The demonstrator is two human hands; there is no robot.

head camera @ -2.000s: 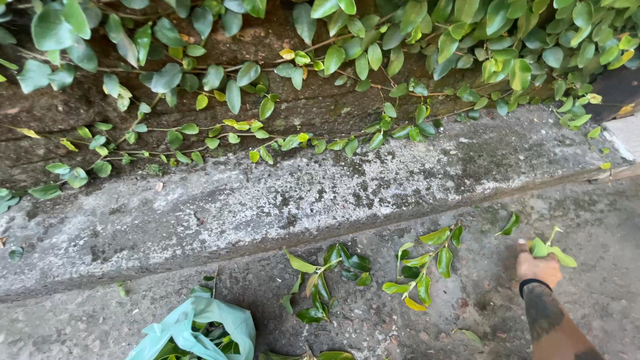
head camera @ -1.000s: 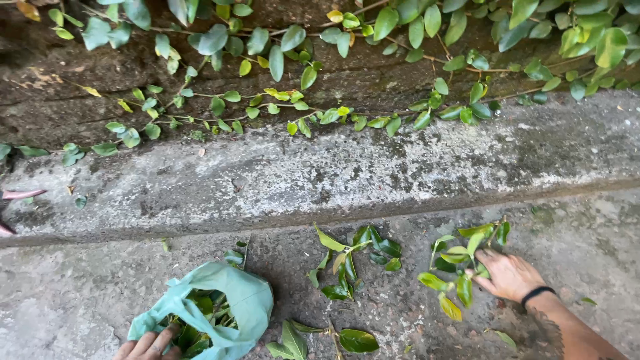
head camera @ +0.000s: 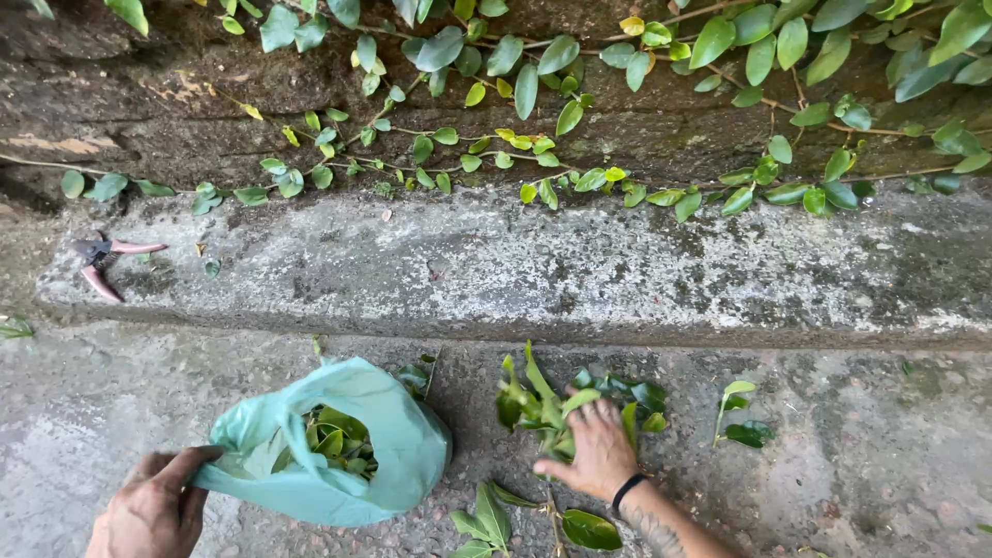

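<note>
At the lower left, my left hand [head camera: 155,504] pinches the rim of a teal plastic bag [head camera: 387,403], whose mouth gapes and shows cut green leaves [head camera: 341,442] inside. Right of the bag, my right hand [head camera: 597,446], with a black band on the wrist, is closed around a bunch of leafy cuttings [head camera: 542,403] low over the ground; its fingertips are partly hidden by leaves. More cuttings [head camera: 635,391] lie just behind that hand. Another leafy sprig [head camera: 590,529] rests below it, near the bottom edge.
A concrete ledge [head camera: 480,263] runs across the view under a stone wall with a creeping vine [head camera: 527,85]. Pruning shears [head camera: 101,260] with pink handles lie spread on the ledge's left end. A small sprig [head camera: 728,411] lies on the pavement at the right.
My right hand has moved left with cuttings from the right-hand pile to the middle one. My left hand, out of view at first, now holds the bag's rim.
</note>
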